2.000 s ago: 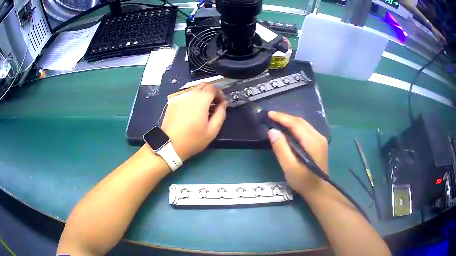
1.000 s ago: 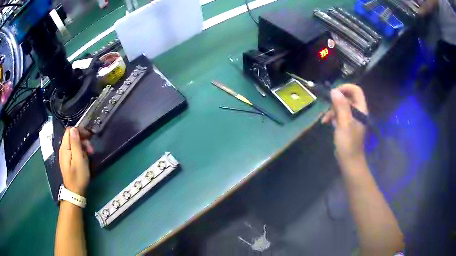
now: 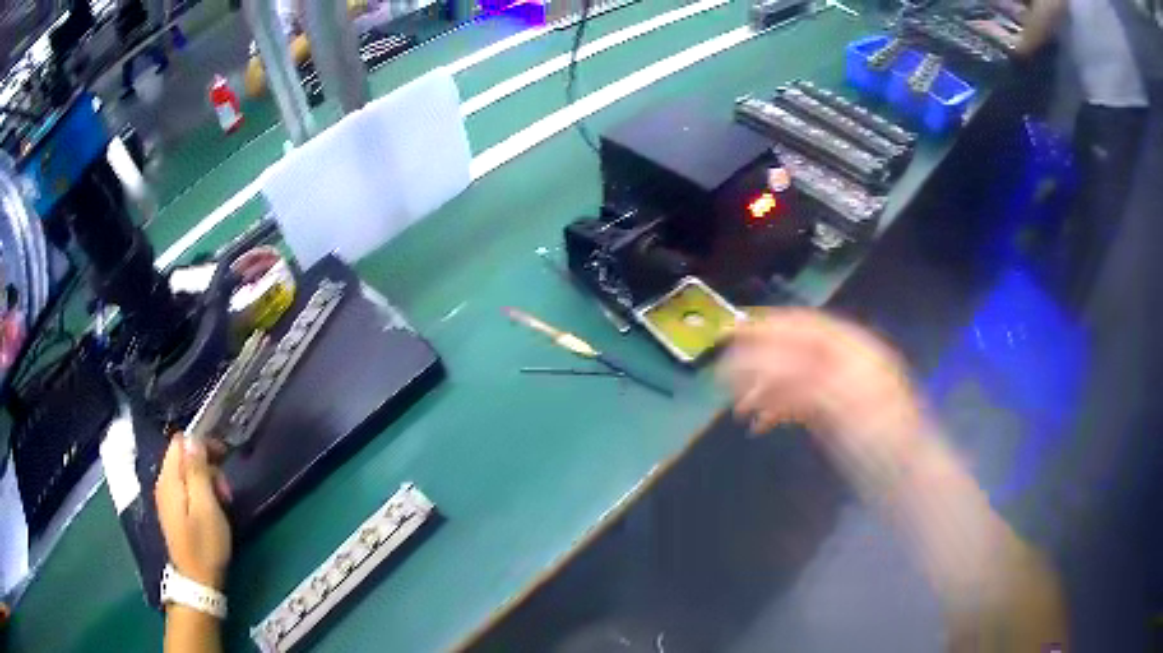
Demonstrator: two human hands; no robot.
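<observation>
My left hand (image 3: 194,517) is at the lower left of the black base, its fingertips on the near end of a plain metal bar (image 3: 227,393). A strip module (image 3: 291,360) with a row of round cells lies beside that bar on the base. My right hand (image 3: 810,380) is blurred at the bench edge, just right of the yellow sponge tray (image 3: 690,319). No soldering iron can be made out in it, and its fingertips are unclear. A second strip module (image 3: 344,569) lies on the green mat, in front of the base.
The black microscope (image 3: 140,300) stands over the black base (image 3: 351,415). A slim yellow-and-dark tool (image 3: 574,343) and a thin dark tool (image 3: 570,371) lie mid-bench. Behind are the soldering station (image 3: 695,166), stacked modules (image 3: 829,140) and blue trays (image 3: 928,89). A person (image 3: 1103,58) is at far right.
The view has turned right towards the station. My right hand has left the module with the black iron and moved to beside the sponge tray. My left hand has stayed at the base.
</observation>
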